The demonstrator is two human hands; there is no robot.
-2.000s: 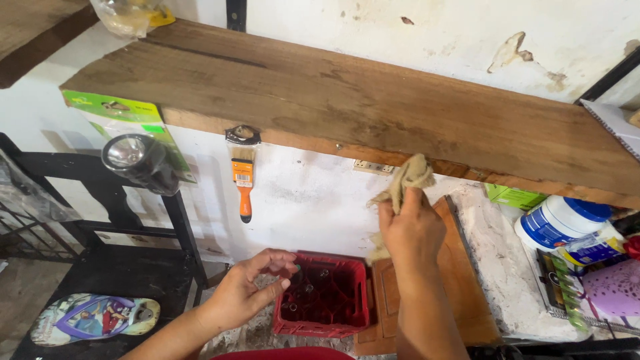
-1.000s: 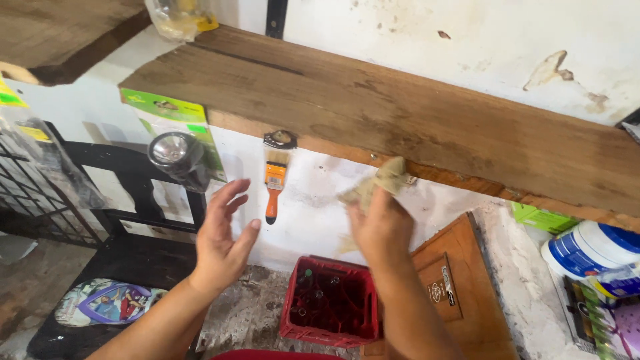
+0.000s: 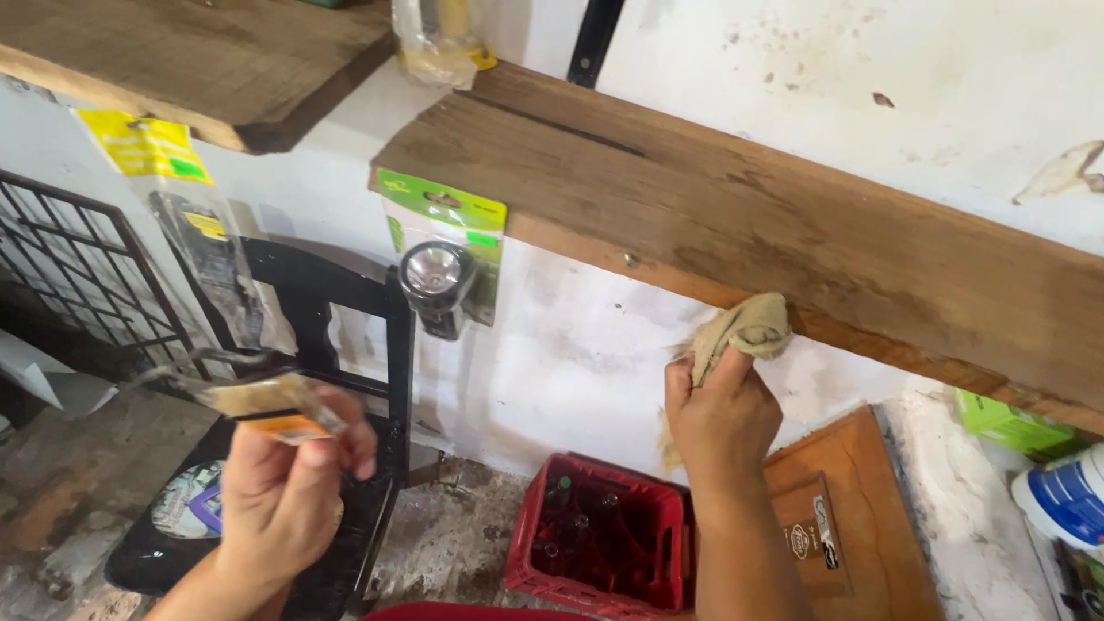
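My left hand (image 3: pixel 289 483) grips a packaged paintbrush (image 3: pixel 272 405) with pale bristles and an orange part, blurred and held above the black chair. My right hand (image 3: pixel 724 414) is closed around a beige cloth (image 3: pixel 746 332), which touches the front edge of the wooden shelf (image 3: pixel 690 198). On that edge, left of the cloth, a small metal screw head (image 3: pixel 630 259) shows. A black flashlight (image 3: pixel 438 285) on a green and white card hangs at the shelf's left end.
Below stands a red plastic crate (image 3: pixel 595 535) with glass bottles. A black chair (image 3: pixel 397 379) is at left, under another wooden shelf (image 3: pixel 198 60) with a packaged item (image 3: pixel 203 233) hanging. At right are a leaning wooden panel (image 3: pixel 862 509), a green box (image 3: pixel 1013 423) and a blue-and-white tub (image 3: pixel 1069 496).
My left hand has taken the paintbrush that hung from the shelf's front edge and moved left with it. My right hand keeps the cloth at the edge. The view has shifted left.
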